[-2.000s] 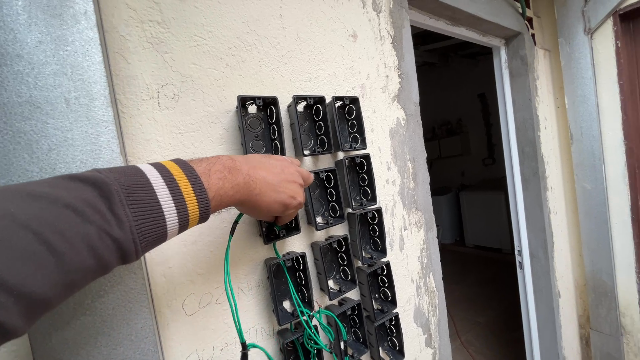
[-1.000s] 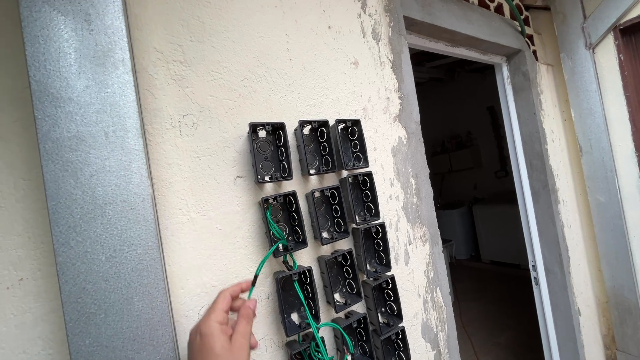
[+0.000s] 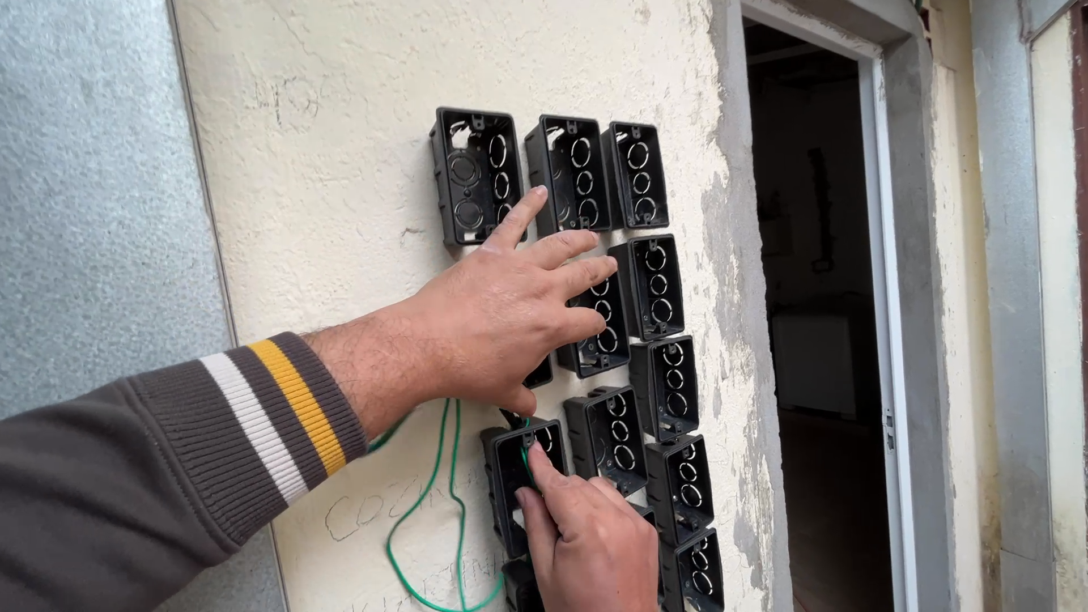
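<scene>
Black plastic electrical boxes (image 3: pixel 480 174) are mounted in columns on a cream wall. My left hand (image 3: pixel 501 319) spreads its fingers over the second box of the left column, hiding most of it; its fingertips reach the neighbouring middle box (image 3: pixel 608 348). Below it, my right hand (image 3: pixel 595 531) pinches a green wire (image 3: pixel 524 459) between thumb and index finger at the top of the third left box (image 3: pixel 501 501). A loop of green wire (image 3: pixel 463 518) hangs against the wall left of that box. Whether my left hand holds wire under its palm is hidden.
A grey metal panel (image 3: pixel 93 170) stands along the left. To the right are rough grey plaster and a doorway with a pale metal frame (image 3: pixel 888 340), opening on a dark room. Faint handwriting marks the wall.
One second ago a hand held a green wire end left of the boxes, and wire lay in the second left box. Now both hands are at the left column, and a wire loop hangs lower.
</scene>
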